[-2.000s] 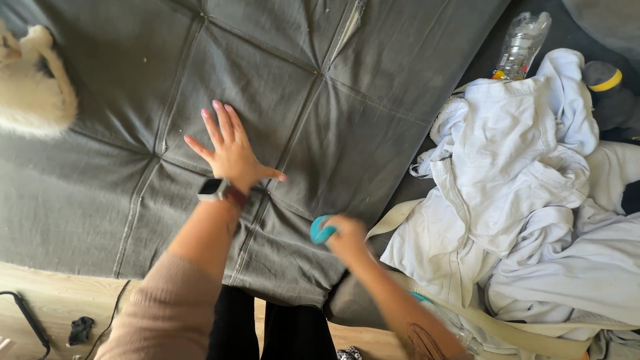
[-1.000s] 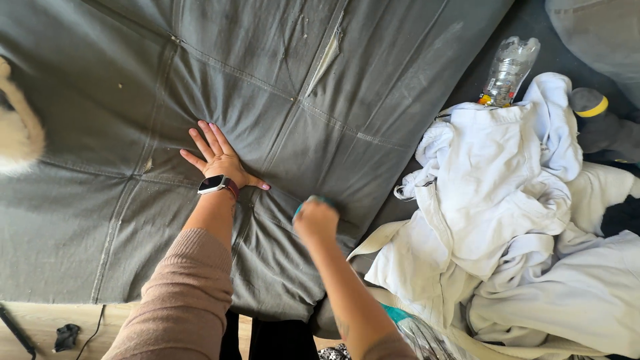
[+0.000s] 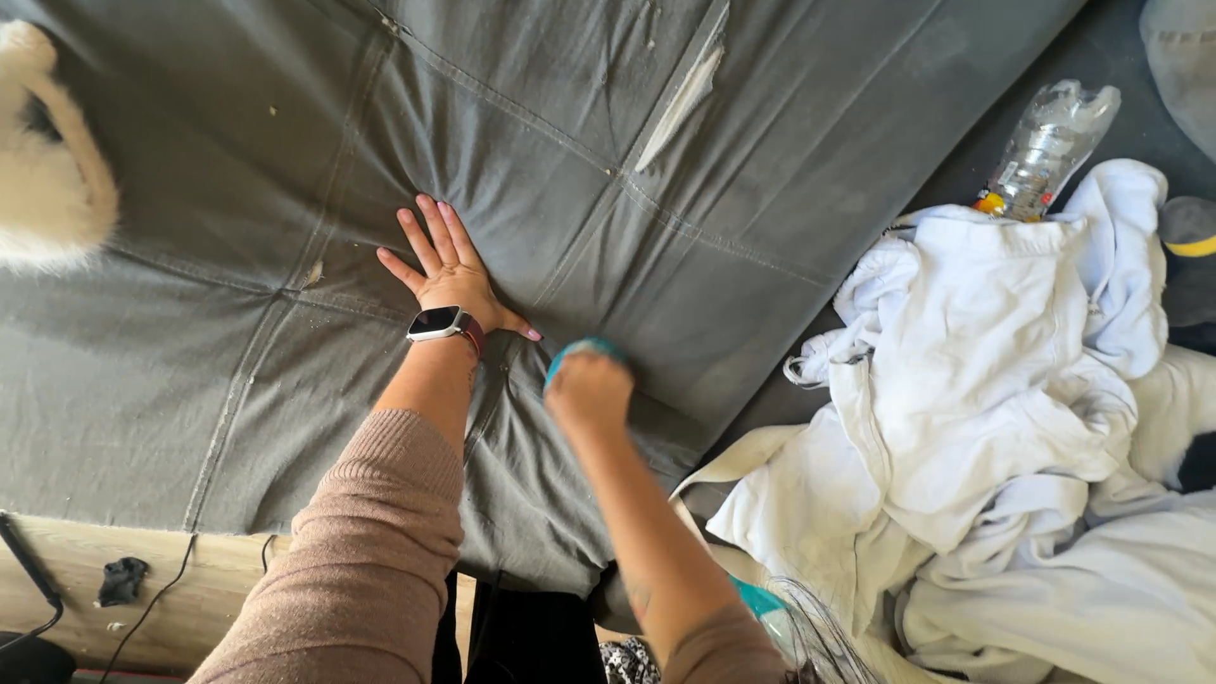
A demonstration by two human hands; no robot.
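Note:
My left hand (image 3: pixel 456 285) lies flat with fingers spread on the grey fabric sofa seat (image 3: pixel 532 190), and creases run out from it. A smartwatch (image 3: pixel 436 323) is on that wrist. Just to its right, my right hand (image 3: pixel 591 389) is closed around a teal object (image 3: pixel 597 348) held against the seat. The hand is blurred and covers most of the object, so its kind cannot be told. Above both hands, a torn strip (image 3: pixel 686 103) in the upholstery shows pale material.
White clothes (image 3: pixel 978 361) are heaped at the right, beside a clear plastic bottle (image 3: pixel 1050 147). A pale furry animal (image 3: pixel 47 161), partly in view, is on the seat at the far left. A dark cloth item (image 3: pixel 123 580) and a cable (image 3: pixel 152 603) lie on the wooden floor.
My right hand has moved in closer to my left hand since two seconds ago, with the teal object still in it. My left hand stays spread on the seat.

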